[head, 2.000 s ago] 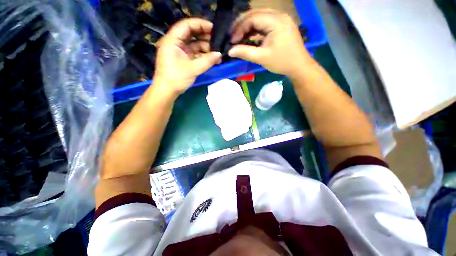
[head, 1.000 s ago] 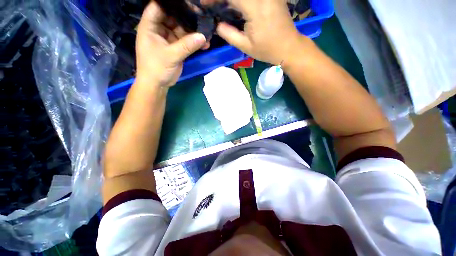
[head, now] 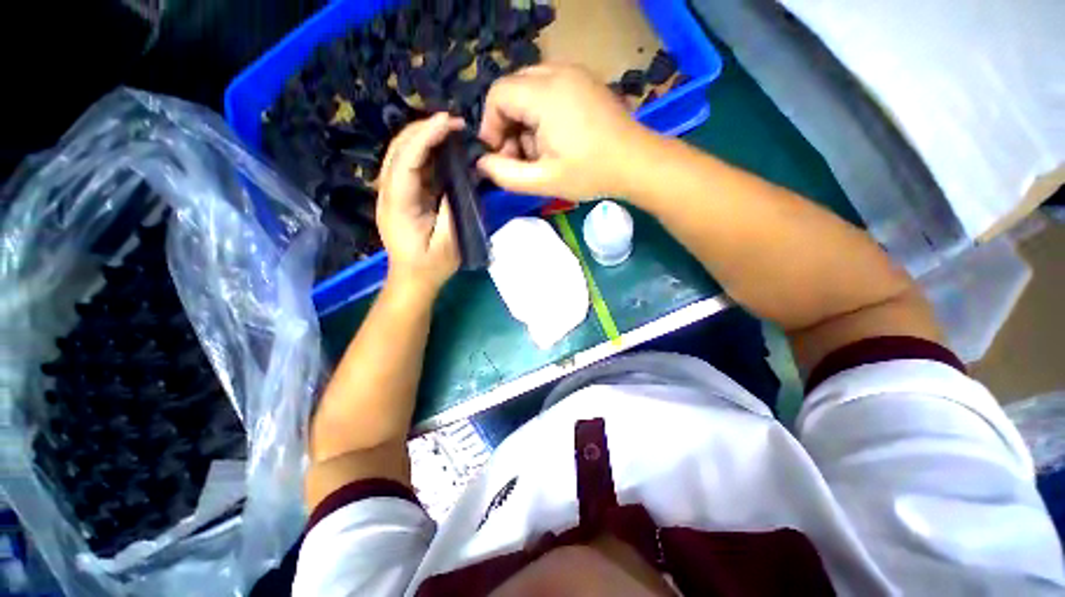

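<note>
My left hand (head: 415, 198) holds a long black housing (head: 465, 216) over the near edge of the blue tray (head: 350, 283). The housing slants, its lower end near the white pad. My right hand (head: 543, 134) is at the housing's upper end, thumb and fingers pinched there; whether a small piece is between the fingertips cannot be told. Many small black pieces (head: 432, 58) lie loose in the tray. The white pad (head: 540, 280) lies on the green mat, with the glue bottle (head: 608, 231) standing to its right.
A clear plastic bag (head: 280, 350) surrounds rows of black parts (head: 140, 385) at left. A yellow-green strip (head: 590, 280) with a red end lies between pad and bottle. A white sheet (head: 946, 93) is at upper right, cardboard (head: 1034, 309) below it. The bench's pale front edge (head: 677, 321) runs before me.
The view has shifted, showing more of the tray and the left bag. The housing now points down towards me in my left hand, and my right hand is at its upper end.
</note>
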